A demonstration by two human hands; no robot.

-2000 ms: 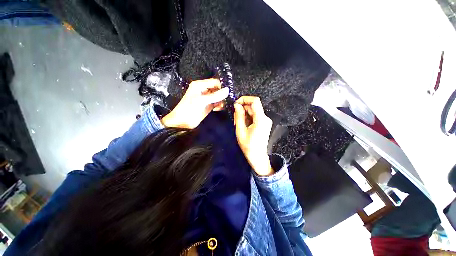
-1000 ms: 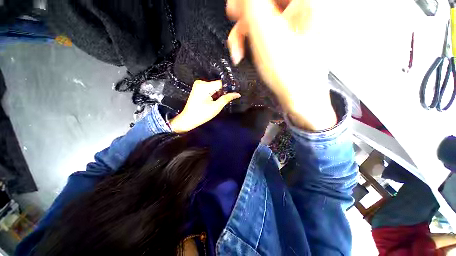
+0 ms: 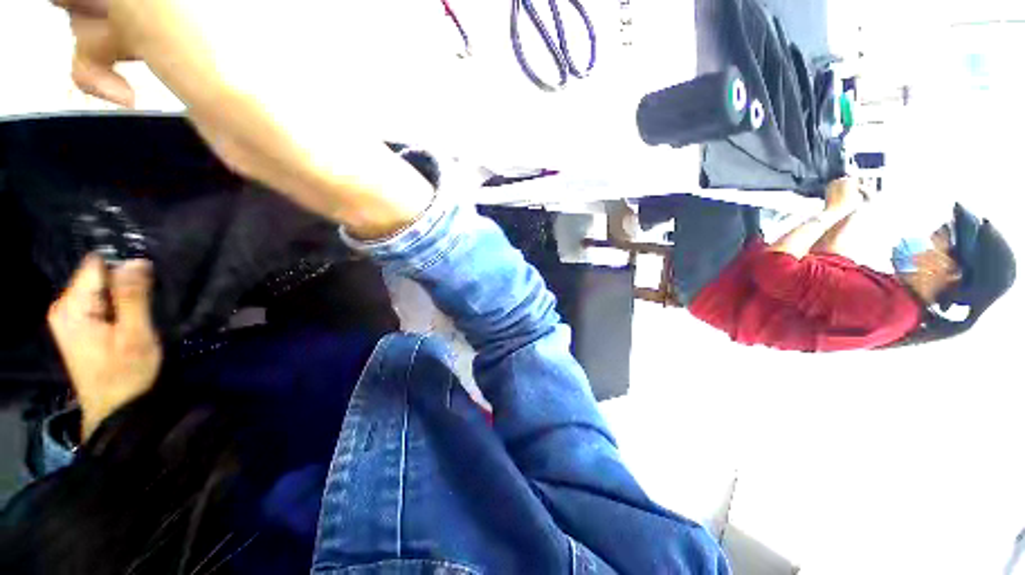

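The black beaded trim [image 3: 112, 238] shows as a small patch with whitish glints on the dark garment [image 3: 214, 225] at the left. My left hand [image 3: 107, 326] pinches the trim at its lower end, thumb against fingers. My right hand [image 3: 107, 45] is raised over the white table's edge at the top left, partly cut off by the picture's edge and washed out. Its fingertips are out of view, so I cannot tell whether it holds a needle. The garment is very dark and its nubby texture barely shows.
Dark-handled scissors [image 3: 553, 43] and a thin red stick [image 3: 455, 25] lie on the white table [image 3: 562, 135]. A black roll [image 3: 688, 109] is beside black cloth [image 3: 764, 90] farther right. A person in red [image 3: 804, 294], with cap and mask, is at the table's far side.
The view has swung right, bringing the roll and the person into sight. My right hand came off the trim and lifted away; my left hand kept its pinch.
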